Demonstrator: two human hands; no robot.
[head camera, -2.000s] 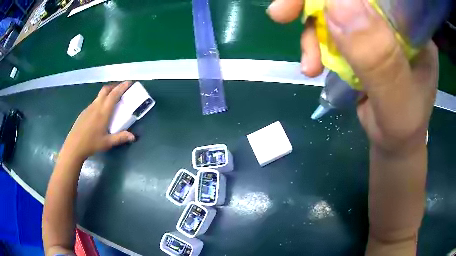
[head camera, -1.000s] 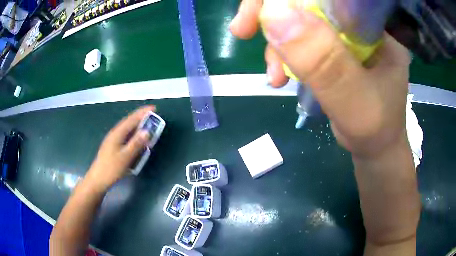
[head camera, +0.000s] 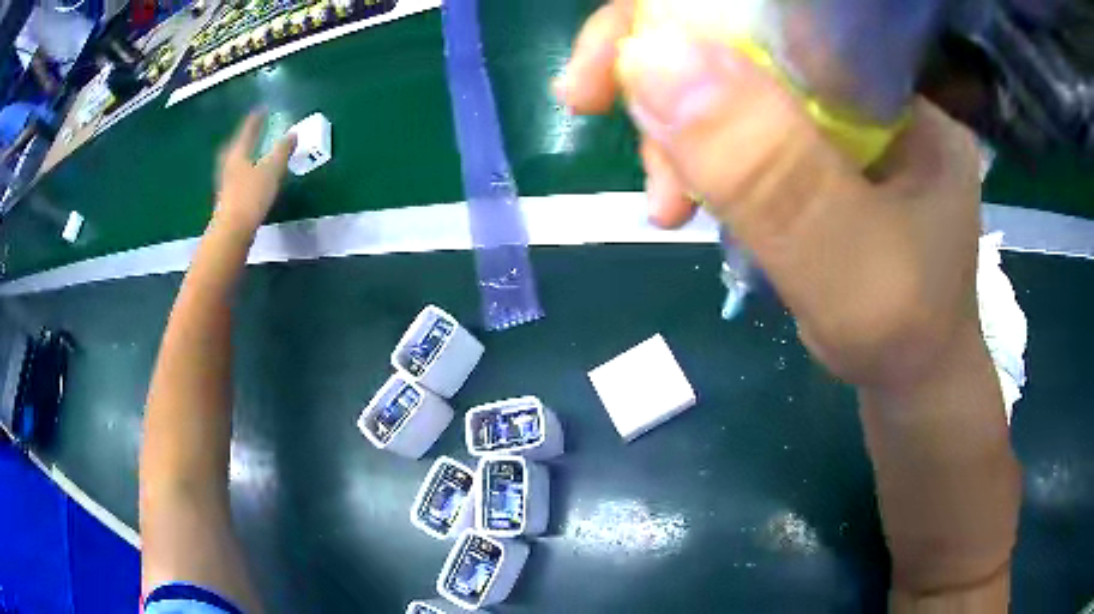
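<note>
My right hand (head camera: 804, 192) holds the glue gun by its yellow grip wrap (head camera: 858, 130) at the upper right. Its light-blue nozzle (head camera: 733, 298) points down over the worktop, touching nothing. My left hand (head camera: 254, 174), blurred, reaches over the belt with fingers spread beside a closed white housing (head camera: 311, 144); whether it touches it I cannot tell. Several open adapter housings (head camera: 506, 494) with circuit boards inside stand grouped near the centre; two of them (head camera: 439, 350) touch each other at the upper left of the group. A plain white face-down housing (head camera: 642, 386) lies right of them.
A translucent purple strip (head camera: 494, 180) lies across the pale divider (head camera: 360, 234). A tray of parts (head camera: 282, 36) is at the upper left, with a small white piece (head camera: 72, 226) below it. A crumpled white cloth (head camera: 998, 318) is at the right, partly behind my forearm. A black object (head camera: 46, 384) is far left.
My left hand has set down two open housings beside the group and moved up over the belt. The closed white housing has moved right on the belt. My right hand still holds the gun.
</note>
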